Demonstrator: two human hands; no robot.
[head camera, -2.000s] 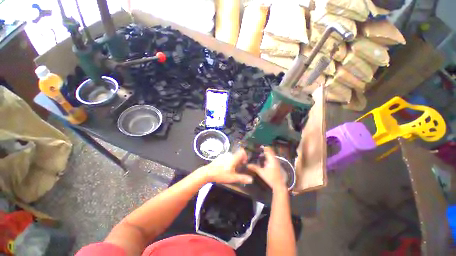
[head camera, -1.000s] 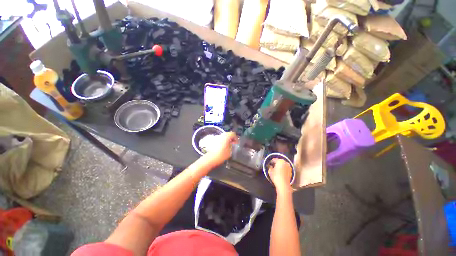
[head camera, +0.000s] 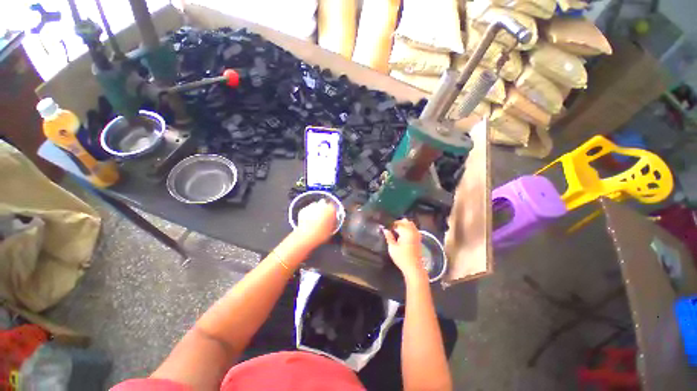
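Observation:
My left hand (head camera: 316, 221) is in the left parts bowl (head camera: 294, 208), over whitish small parts; its fingertips are hidden. My right hand (head camera: 403, 242) is beside the press fixture (head camera: 364, 234), left of and partly over the right parts bowl (head camera: 441, 263). Its thumb and fingers are close together at the fixture; whether they hold a small part is too blurred to tell. The green hand press (head camera: 405, 172) stands behind the fixture, with its lever (head camera: 475, 64) slanting up to the right.
Black plastic parts (head camera: 252, 99) are heaped behind a smartphone (head camera: 322, 158). Two steel bowls, one here (head camera: 202, 179), and green presses stand left. An upright board (head camera: 470, 210) stands right of the press. An open sack of black parts (head camera: 344, 317) is below the table edge.
My right hand has come out of the right bowl and moved left to the fixture. My left hand has moved slightly left, deeper over the left bowl. The view has shifted slightly.

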